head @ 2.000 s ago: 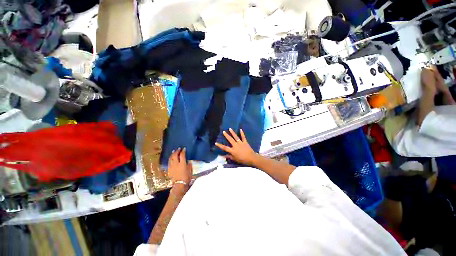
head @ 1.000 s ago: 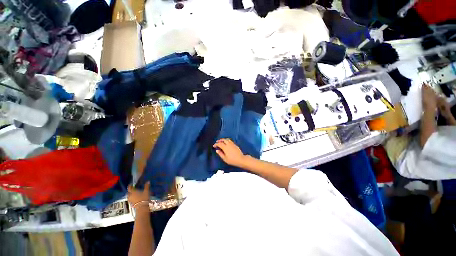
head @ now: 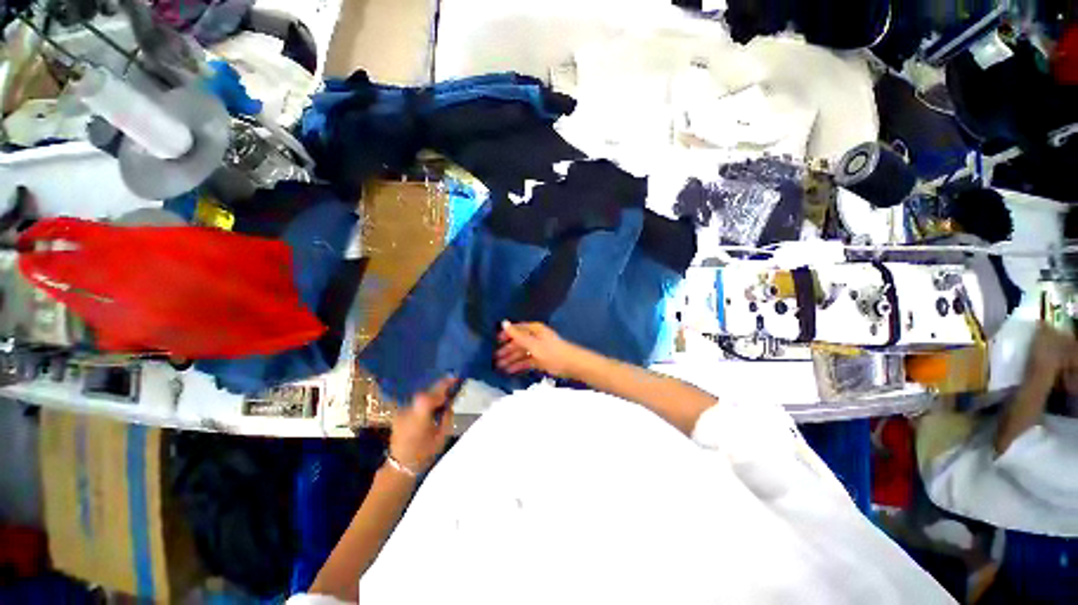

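Observation:
Blue cut panels [head: 601,287] with black cut panels [head: 567,203] at their far ends lie on the table in front of me. One blue panel [head: 416,327] slants to the left over the brown taped board [head: 398,242]. My left hand [head: 428,420] is at the near edge of this panel with its fingers closed on the fabric. My right hand [head: 524,349] is beside it over the blue panels, fingers bent; whether it grips fabric is not clear. A light-blue sheet [head: 463,206] shows under the panels.
A red plastic bag [head: 177,290] lies at left near a thread cone [head: 140,115]. A folded dark bundle [head: 390,118] is at the back. A white sewing machine [head: 828,305] stands at right, with a black cone [head: 872,173] behind it. Another person's arm [head: 1031,384] is at far right.
My left hand has moved right, away from the board's near left side, to the panel's near edge. The near end of the blue panels has been shifted. My right hand stays over the panels.

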